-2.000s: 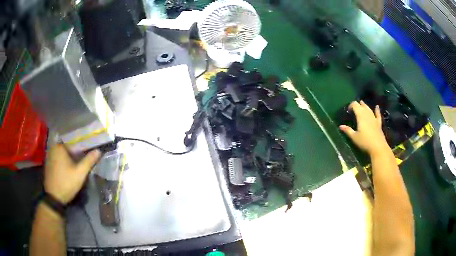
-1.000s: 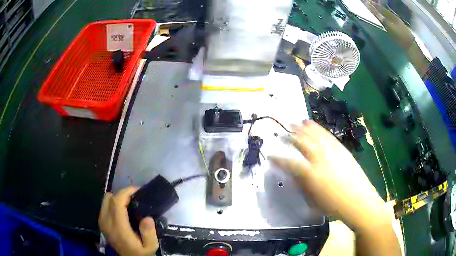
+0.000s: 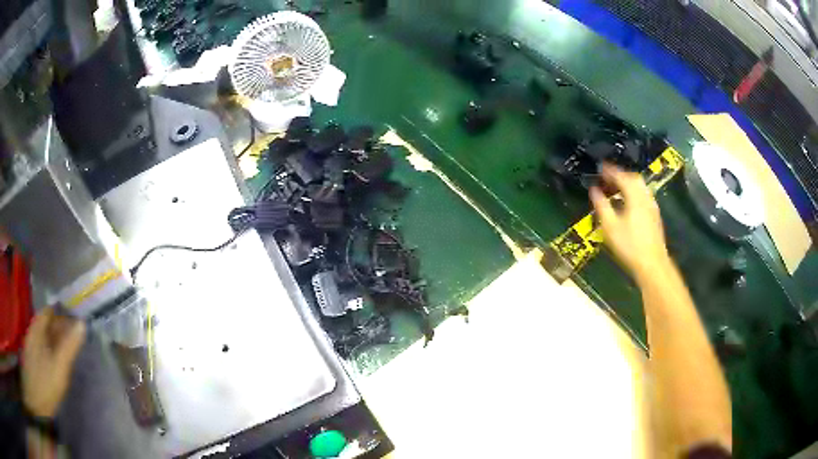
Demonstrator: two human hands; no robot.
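The silver welding horn [image 3: 49, 220] stands at the far left. The nest under it is mostly hidden, and a black cable [image 3: 184, 246] runs from there to a cable bundle [image 3: 260, 215] at the base plate's right edge. My left hand [image 3: 52, 357] is blurred at the left edge, just below the horn; whether it holds anything is unclear. My right hand [image 3: 625, 211] reaches far right, its curled fingers at loose black parts [image 3: 583, 157] beside the yellow-black strip [image 3: 578, 240]. Whether it grips one cannot be told.
The silver base plate [image 3: 224, 305] carries a dark clamp bar [image 3: 139, 385]. A pile of black adapters [image 3: 327, 184] lies right of it. A desk fan [image 3: 281, 63], green button [image 3: 328, 443], pale sheet [image 3: 511, 376], white ring [image 3: 726, 188] and red basket edge [image 3: 13, 300] surround it.
The view has swung right. My right hand has moved from above the base plate to the far-right parts. My left hand has moved from the plate's front left corner, where it held an adapter, to below the horn.
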